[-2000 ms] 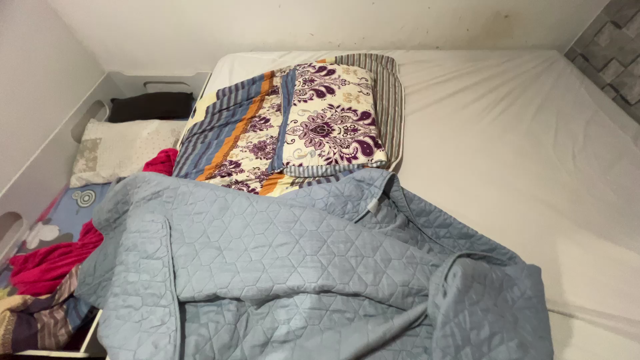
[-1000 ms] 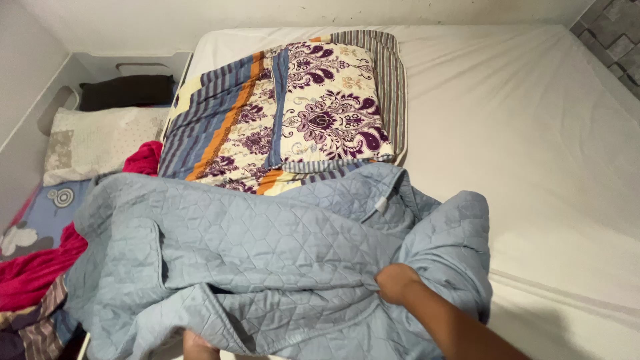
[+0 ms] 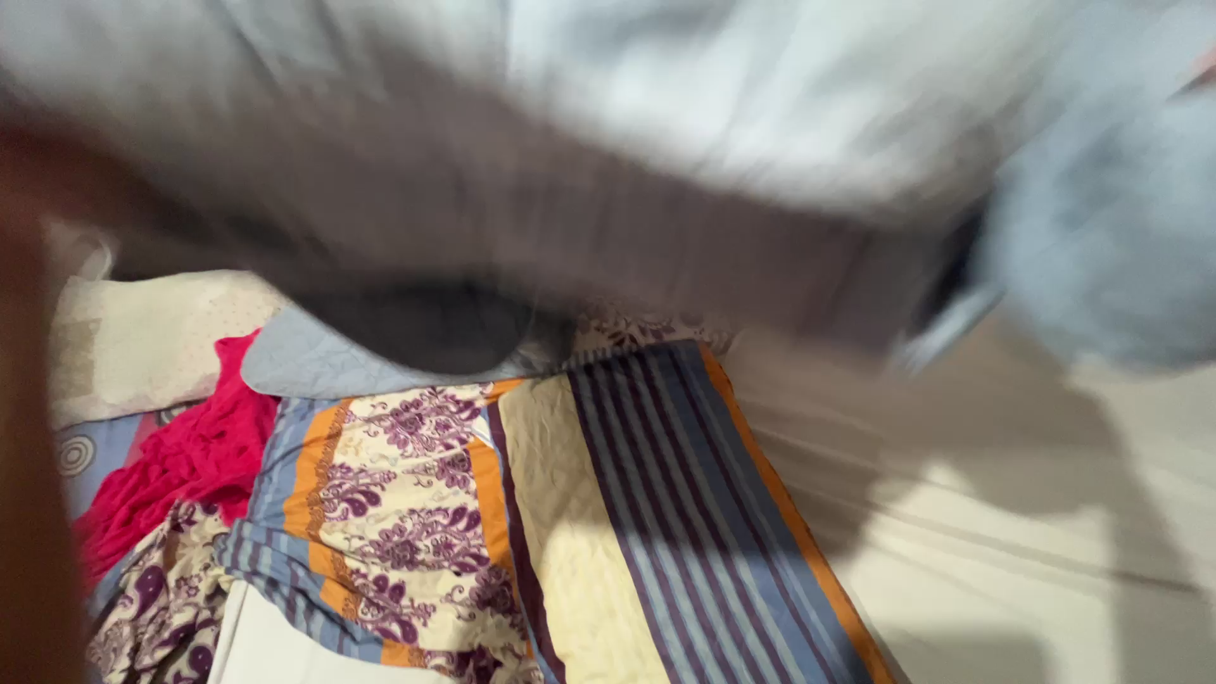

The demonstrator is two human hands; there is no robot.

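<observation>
A light blue quilted bedspread (image 3: 760,104), strongly blurred, is raised across the upper part of the view. At the left edge a blurred brown arm, seemingly my left one, reaches up toward it; the hand itself cannot be made out. A small bit of my right hand (image 3: 1205,71) shows at the right edge against the blue cloth; its fingers are cut off. Below the raised cloth lies a patterned bedding cloth (image 3: 408,532) with purple motifs, orange bands and blue stripes. A rounded blue-grey edge of cloth (image 3: 304,356) rests above it.
The white-sheeted mattress (image 3: 997,589) stretches along the right, with shadows on it. At the left lie a pale pillow (image 3: 161,332), a bright pink cloth (image 3: 190,456) and a crumpled purple-patterned cloth (image 3: 157,598). A white panel edge (image 3: 275,646) shows at the bottom.
The blue quilted bedspread has gone up from the bed, uncovering striped and patterned bedding beneath. A second ago both hands were at the bedspread on the bed. The view has shifted.
</observation>
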